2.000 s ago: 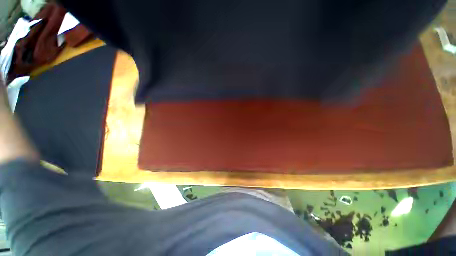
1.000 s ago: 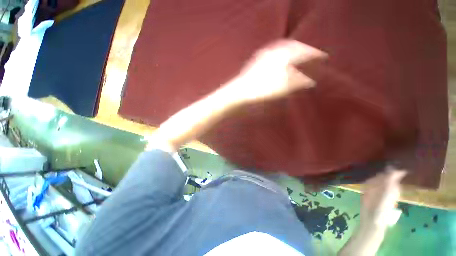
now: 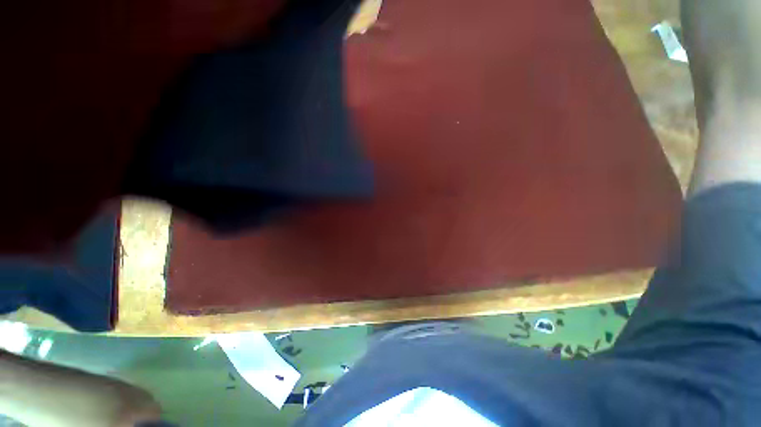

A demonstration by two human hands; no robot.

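A large dark red fabric panel [image 3: 501,167] lies flat on the tan table [image 3: 334,315]. Another cloth is raised over the upper left, dark red on one part and navy [image 3: 259,125] on another, blurred and close to the camera. My right forearm [image 3: 726,142] runs up the right side and my right hand is cut off by the top edge. My left forearm [image 3: 67,388] is at the bottom left; my left hand is out of the picture. What holds the raised cloth is hidden.
A navy panel [image 3: 83,283] lies at the table's left, partly covered. A small white object [image 3: 670,42] is on the table at the upper right. The green floor [image 3: 183,367] has dark scraps and a white paper strip [image 3: 260,367].
Both hands, seen over the red cloth one second ago, have left the picture. The cloth lifted at the front edge is gone from there, and a raised cloth covers the upper left.
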